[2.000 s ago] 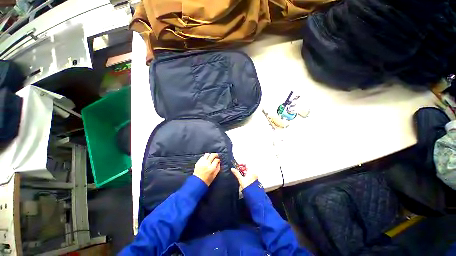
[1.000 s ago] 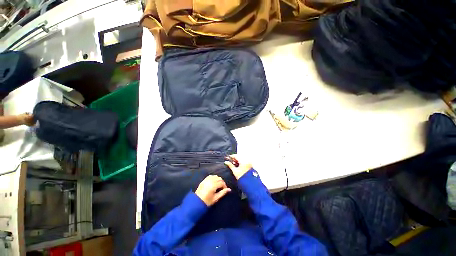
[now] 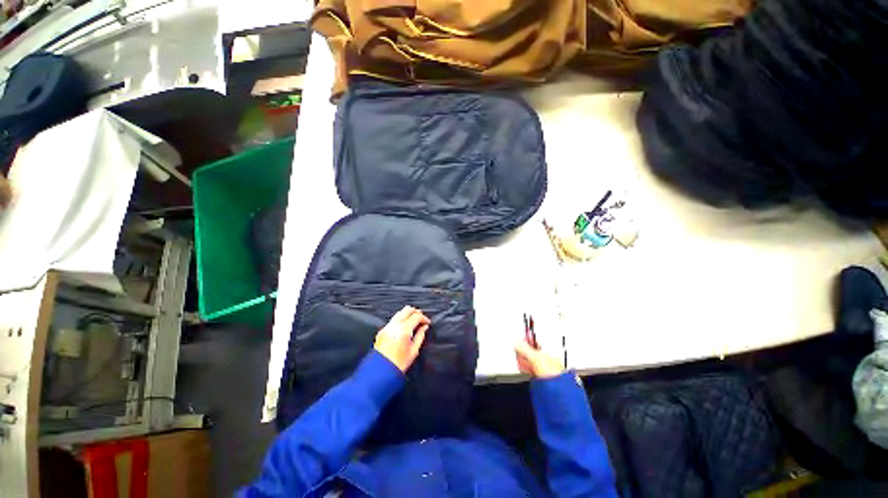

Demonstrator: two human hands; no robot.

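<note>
A dark navy backpack panel [image 3: 389, 255] with an arched top lies at the table's near edge, against my body. A zipper line [image 3: 380, 296] runs across it. My left hand [image 3: 403, 337] rests on the panel just below the zipper, fingers slightly bent; I see nothing held in it. My right hand [image 3: 537, 358] is off the panel to the right, over the table edge. It holds small snips [image 3: 529, 331] with the dark blades pointing away from me. A second navy panel [image 3: 443, 160] lies flat beyond the first.
Brown bags [image 3: 467, 44] are heaped at the far side and a dark pile [image 3: 769, 117] at the far right. Small tools [image 3: 599, 229] lie mid-table. A green bin [image 3: 229, 243] stands left of the white table [image 3: 643, 311]. Quilted pieces [image 3: 682, 428] are below right.
My right hand has moved off the panel to the right with the snips. My left hand is a little higher on the panel. The dark bag another person held at the left is gone from there.
</note>
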